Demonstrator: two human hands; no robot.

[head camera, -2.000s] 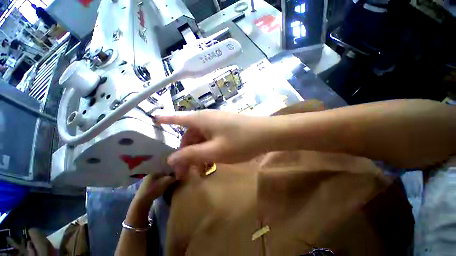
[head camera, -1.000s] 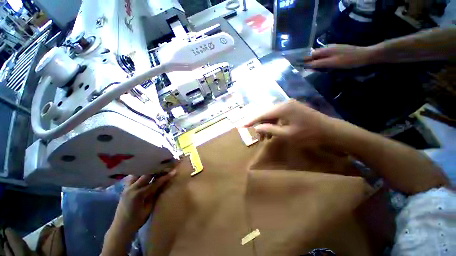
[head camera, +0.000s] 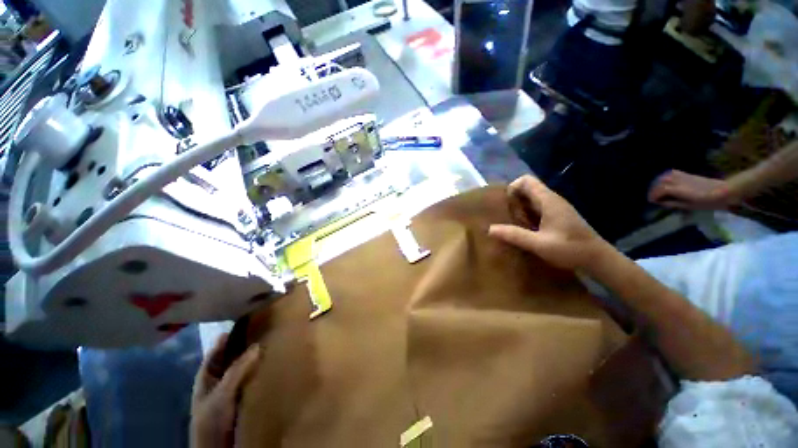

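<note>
The brown garment piece (head camera: 350, 367) lies over the machine's plate edge and drapes towards me, its front edge under the clamp frame (head camera: 316, 289). The frame has one yellow arm and one white arm on the cloth. A small yellow tab (head camera: 416, 431) lies on the seam. My left hand (head camera: 221, 394) holds the cloth's left edge, with its fingers partly hidden. My right hand (head camera: 547, 229) holds the cloth's upper right edge, with curled fingers and thumb apart; its palm is hidden. The white sewing head (head camera: 131, 262) stands left of the frame, hiding most of the needle area.
A white lamp (head camera: 306, 105) arches over the head and clamp brackets (head camera: 315, 171). A slim blue tool (head camera: 413, 142) lies by the brackets. A dark screen (head camera: 492, 44) stands beyond. Another person's hand (head camera: 691, 188) is at right. Brown pieces (head camera: 66, 427) lie at lower left.
My right hand moved from pointing near the needle to the frame, then right to the cloth's edge. My left hand moved down. The blue tool appeared, and the other person's hand drew back. The view shifted.
</note>
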